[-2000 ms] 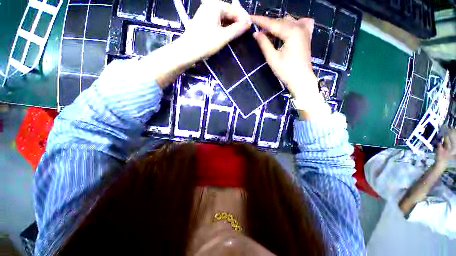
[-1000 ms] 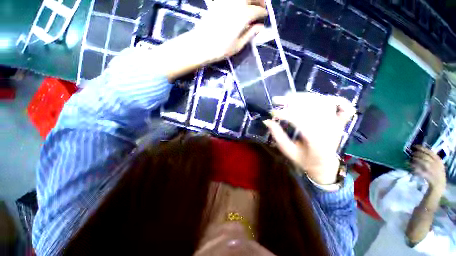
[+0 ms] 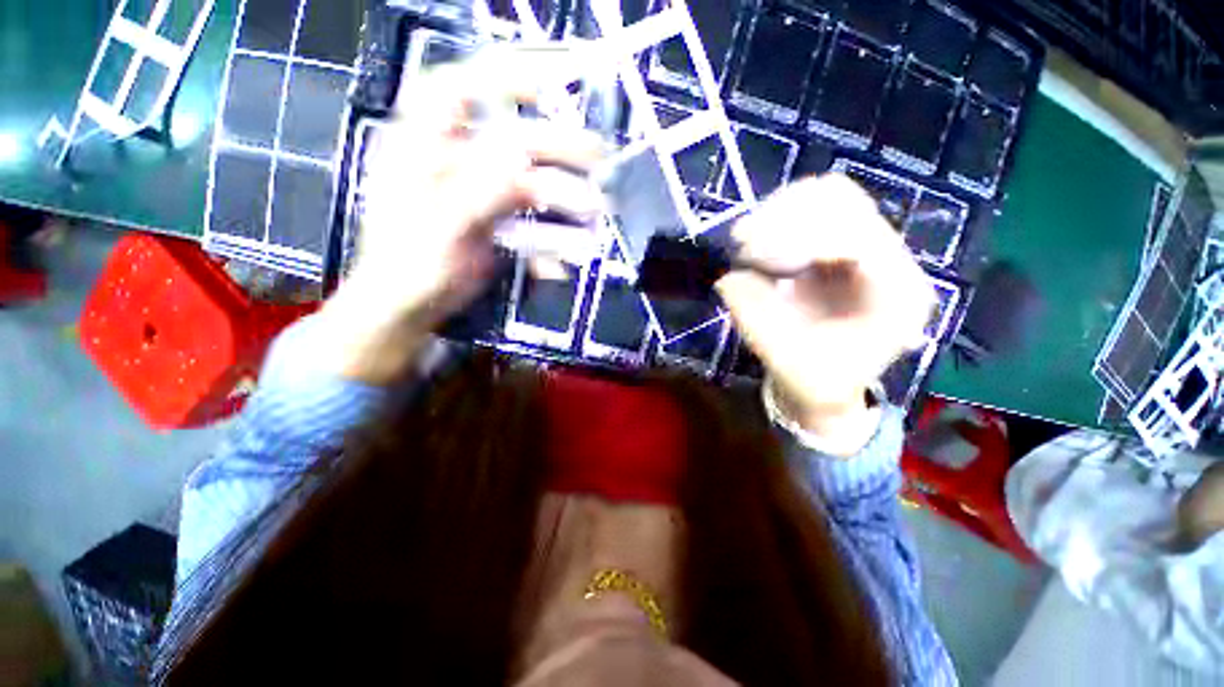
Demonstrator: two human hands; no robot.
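My right hand (image 3: 839, 289) pinches a small black adhesive piece (image 3: 682, 269) at its right edge, above the near part of the black tray (image 3: 1000, 222). A die-cut sheet (image 3: 693, 128) lies slanted over the tray, between my hands. Its upper part is white lattice with see-through windows, and a grey rectangle (image 3: 644, 195) shows lower on it. My left hand (image 3: 470, 201) is bright and blurred, left of the sheet with its fingers bent. Whether its fingertips hold anything is not clear. Shiny rectangular parts (image 3: 544, 302) show in the tray pockets below.
Spare black die-cut sheets (image 3: 275, 148) lie left of the tray. White waste lattice (image 3: 134, 67) lies far left on the green mat (image 3: 74, 175), and more (image 3: 1188, 389) at far right beside dark sheets (image 3: 1154, 302). Red stools (image 3: 168, 329) stand below. A person's pale sleeve (image 3: 1094, 510) is at right.
The black piece, earlier by the sheet's lower end, now shows in my right fingers. My left hand has moved left and down, off the sheet's upper part. Empty lattice windows are now visible.
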